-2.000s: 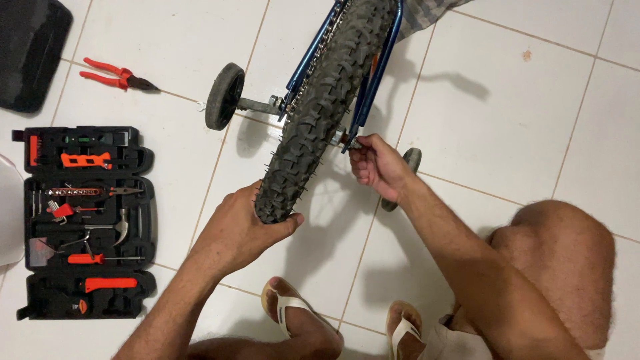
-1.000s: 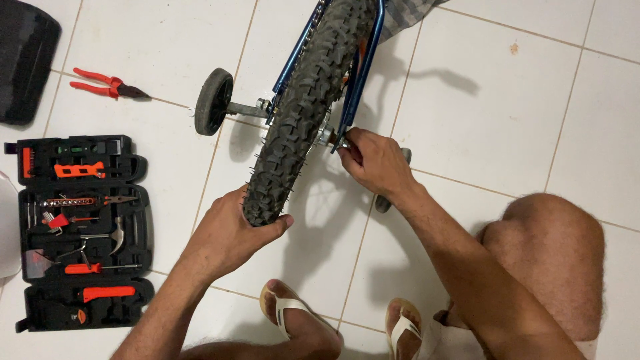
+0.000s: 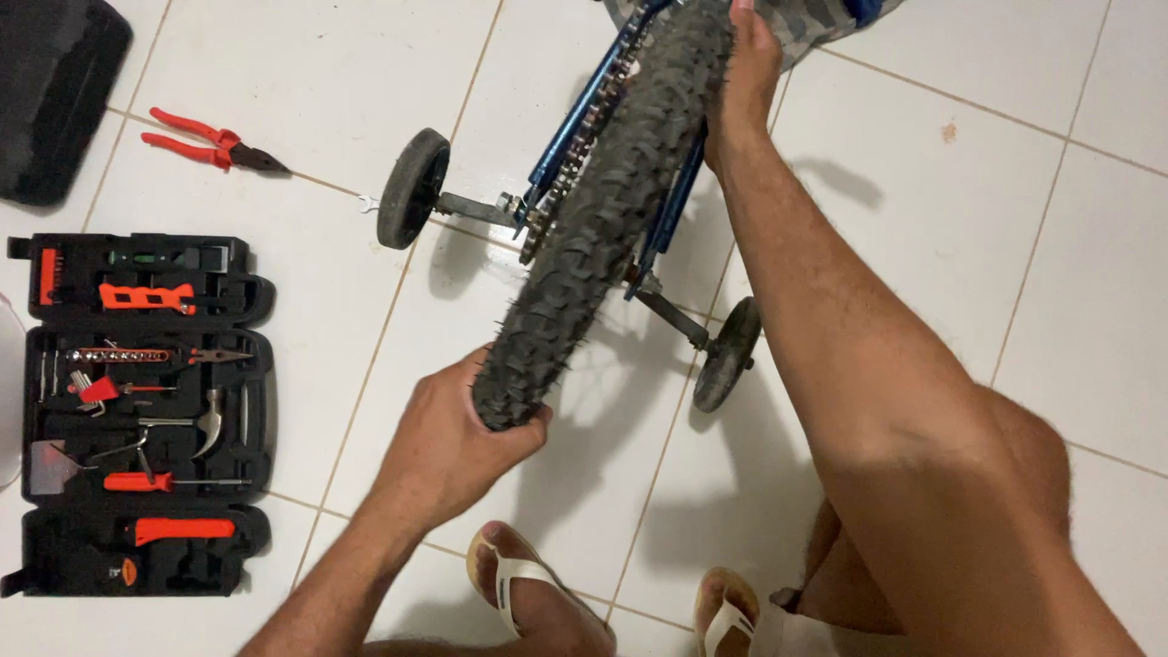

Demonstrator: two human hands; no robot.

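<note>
A knobby bicycle tire [image 3: 611, 201] runs diagonally through the middle, between the blue tubes of the frame [image 3: 584, 100], with the chain [image 3: 570, 151] on its left. My left hand [image 3: 461, 429] grips the tire's near end, thumb on its right side. Farther up, my right hand [image 3: 750, 87] rests against the tire's right side; its fingers are partly cut off by the top edge, so its hold is unclear. A training wheel [image 3: 413, 189] sticks out on a bracket at the left, and another training wheel [image 3: 728, 354] at the right, beside my right forearm.
Red-handled pliers [image 3: 214, 144] lie on the tiled floor, with a wrench end [image 3: 368, 203] showing by the left training wheel. An unfolded black tool case [image 3: 260, 411] holds a hammer, screwdriver and other tools. A black case [image 3: 55, 100] is at upper left; patterned cloth [image 3: 808, 27] lies at top.
My right hand has left the axle area by the right training wheel and moved up along the tire. My left hand still grips the tire's near end.
</note>
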